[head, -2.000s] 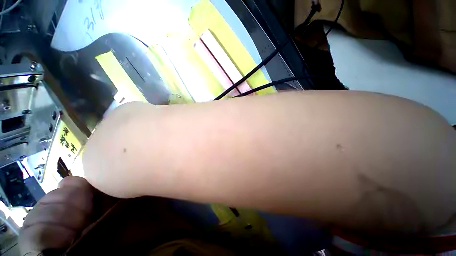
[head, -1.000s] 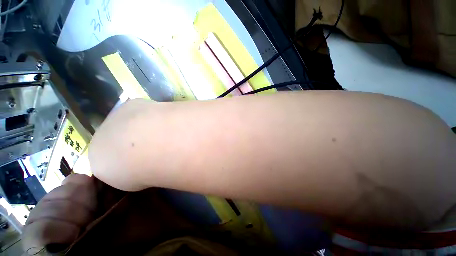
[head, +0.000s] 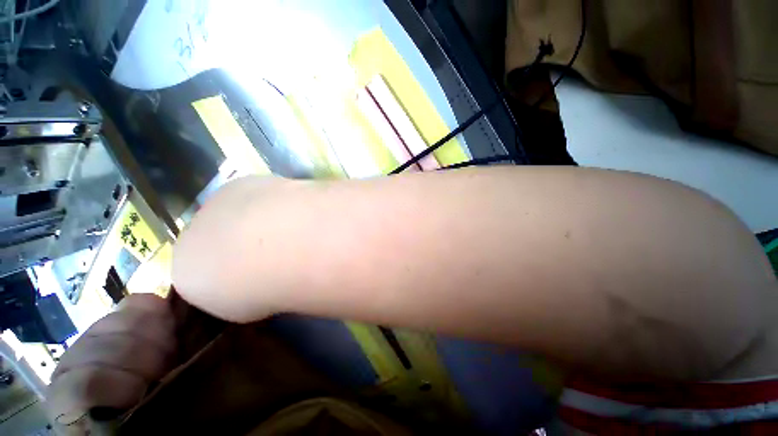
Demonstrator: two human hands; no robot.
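A brown bag body (head: 247, 366) lies dark and bunched at the lower left, below my right forearm. My left hand (head: 115, 362) is at the lower left with curled fingers on the bag's edge. My right arm crosses the picture from the right. My right hand (head: 213, 255) bends down at the wrist beside the clamp; its fingers are hidden. The metal clamp frame (head: 162, 200) with yellow tape and black writing is left of my right hand. The taped sewing template (head: 316, 328) shows partly below the forearm.
The machine's metal parts (head: 51, 162) fill the left edge. Bright glare covers the yellow-taped work surface (head: 384, 68) above my forearm. A dark cord (head: 452, 132) crosses its black edge. Another brown bag heap (head: 657, 51) lies over a white surface (head: 631, 128) at the upper right.
The view has shifted slightly, so the machine, tape and hands appear a little further right. More of the brown heap shows at the upper right. Both hands keep nearly the same pose at the clamp.
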